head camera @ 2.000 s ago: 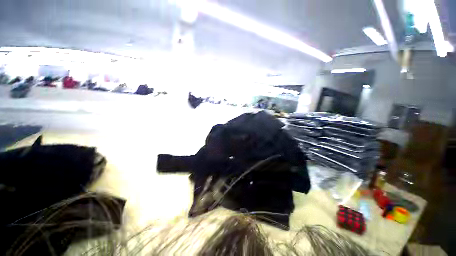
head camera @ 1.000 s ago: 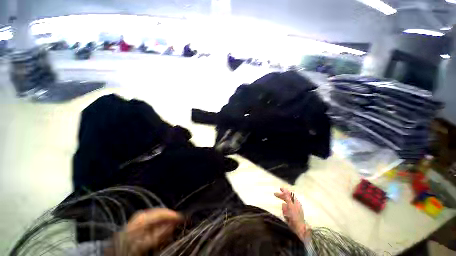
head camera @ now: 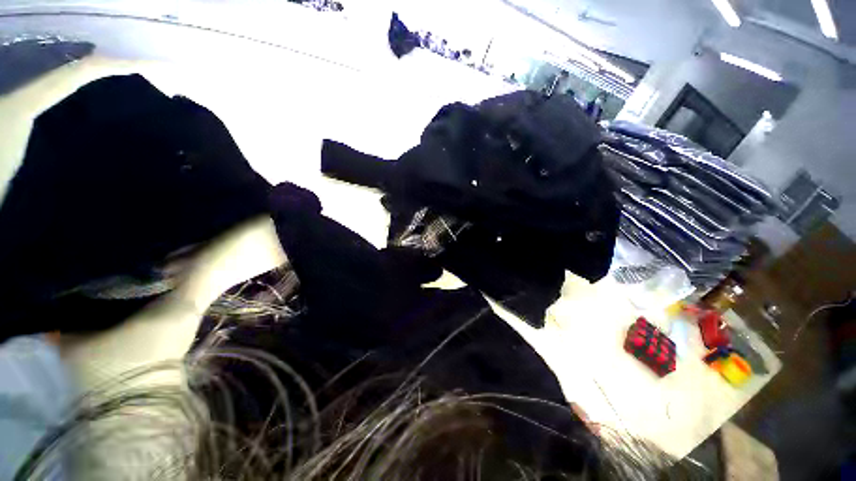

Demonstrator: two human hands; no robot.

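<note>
A dark jacket [head camera: 394, 348] lies in front of me, one dark part reaching up the table and plaid lining showing at its left edge. Another dark mass of jacket cloth [head camera: 122, 178] lies at the left, with a pale strip along its lower edge. A light blue sleeve [head camera: 28, 395] is at the lower left edge. Only a sliver of my left hand [head camera: 53, 336] shows above it, against the dark cloth. Only a sliver of my right hand [head camera: 584, 415] shows at the jacket's right edge. The grip of both hands is hidden.
A heap of dark jackets [head camera: 516, 178] with plaid peeking out lies further back. A stack of bagged garments [head camera: 685, 197] stands right rear. A red-and-black checked block [head camera: 649, 347], a red item [head camera: 713, 329] and a yellow ring [head camera: 734, 369] lie near the right corner.
The dark cloth at the left has moved left and spread apart from the front jacket. My left hand has moved to the left edge; my right hand is now mostly hidden. The view has tilted.
</note>
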